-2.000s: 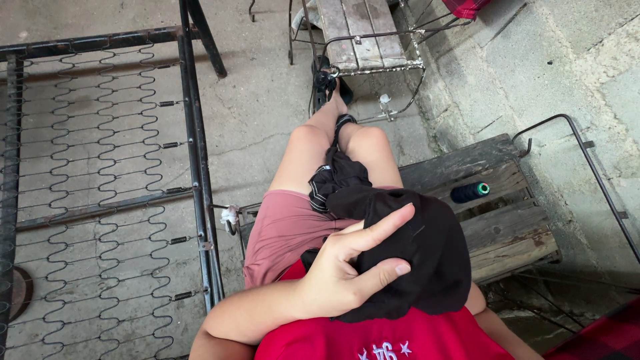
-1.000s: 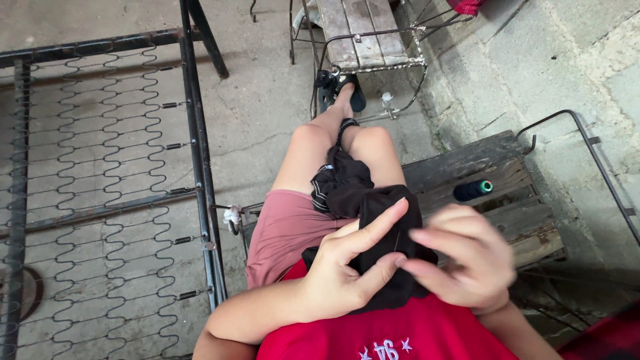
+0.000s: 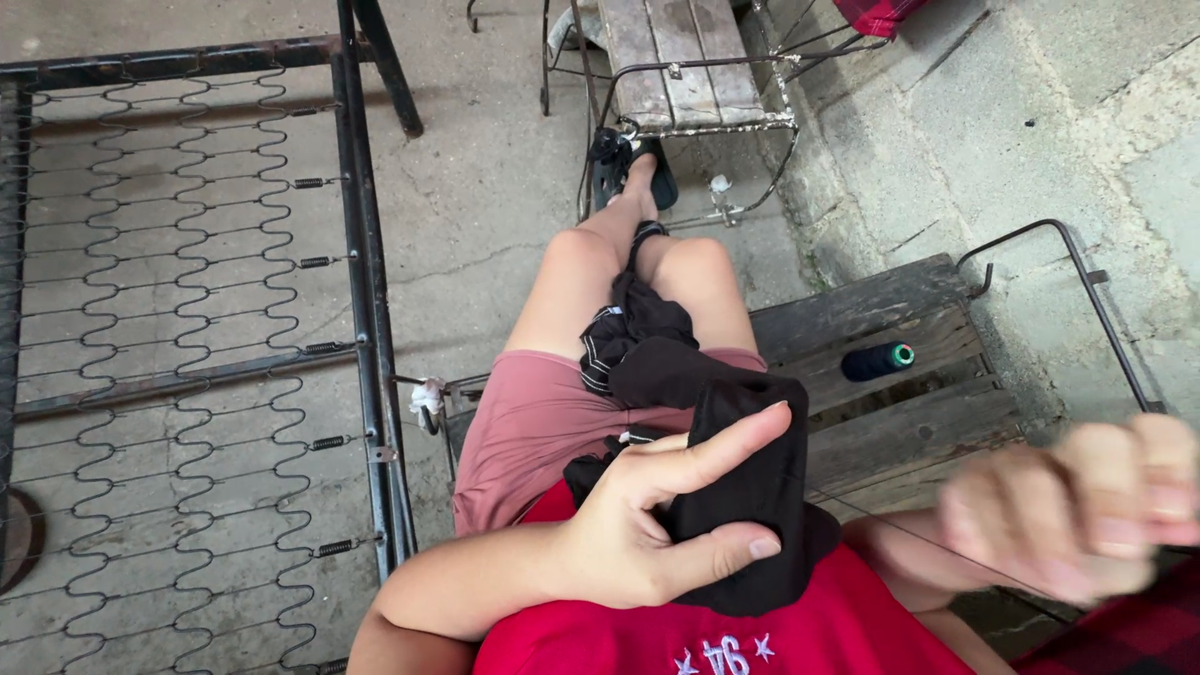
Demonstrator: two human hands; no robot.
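Black fabric (image 3: 741, 487) with white stitching on some edges lies over my lap, its near end around my left hand (image 3: 675, 506). The index finger and thumb of that hand stretch over the cloth, and the other fingers are hidden in it. My right hand (image 3: 1069, 506), blurred, is out to the right with fingers closed. A dark thread (image 3: 900, 530) runs taut from the cloth to this hand; a needle cannot be made out. A spool of dark thread (image 3: 872, 361) with a green end lies on the wooden bench beside me.
The slatted wooden bench (image 3: 881, 300) has a bent metal armrest (image 3: 1097, 272) near the concrete block wall (image 3: 994, 131). On the left stands a black metal frame (image 3: 366, 281) with wire springs. A wooden seat (image 3: 689, 75) on a metal frame is ahead, by my feet.
My right hand, at the cloth one second ago, has moved away to the right, and the thread now shows stretched from the fabric. My left hand keeps its place on the cloth.
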